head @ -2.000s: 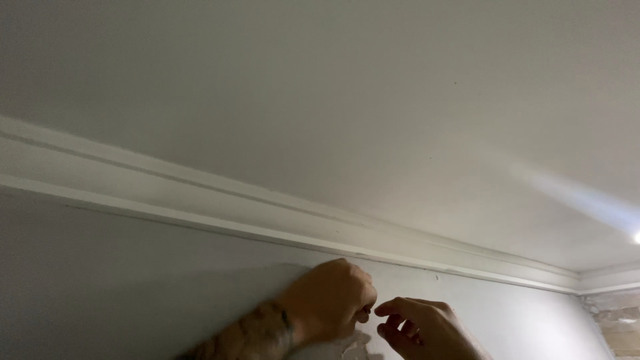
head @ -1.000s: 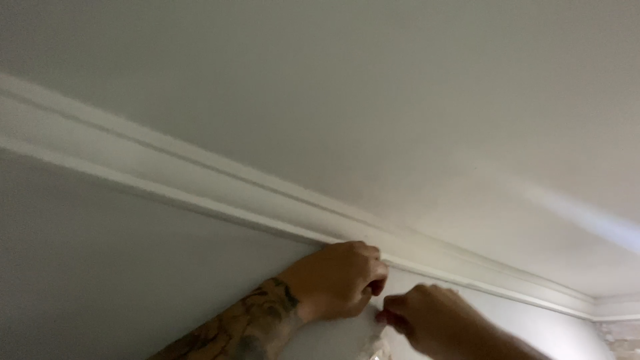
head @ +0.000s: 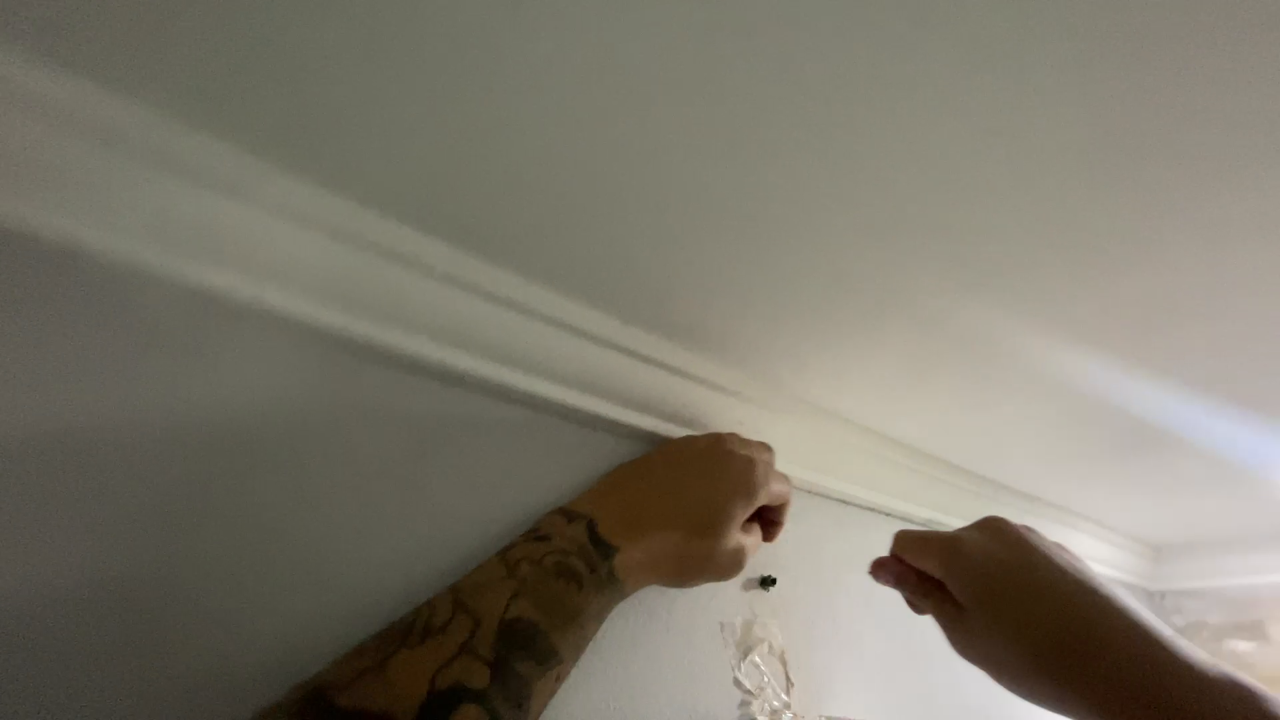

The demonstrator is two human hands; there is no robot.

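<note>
My left hand (head: 700,510), on a tattooed forearm, rests with curled fingers at the wall just under the white cornice (head: 480,320). Whether anything is pinched in its fingertips is hidden. Just below those fingers, a small dark green piece (head: 767,582) sticks out from the pale wall (head: 850,570); its kind is too small to tell. My right hand (head: 985,585) is off to the right, fingers bent and fingertips pressed together, apart from the left one. Nothing can be made out in it. Crumpled clear plastic or tape (head: 760,670) is on the wall beneath the green piece.
The cornice runs diagonally from the upper left down to a corner at the right, with the pale ceiling (head: 700,180) above. A bright streak of light (head: 1170,400) crosses the ceiling at right. Rough, patchy wall (head: 1230,630) shows beyond the corner.
My right hand has drawn away from my left hand to the right. The small green piece and more of the clear plastic now show. The view has shifted closer to the wall.
</note>
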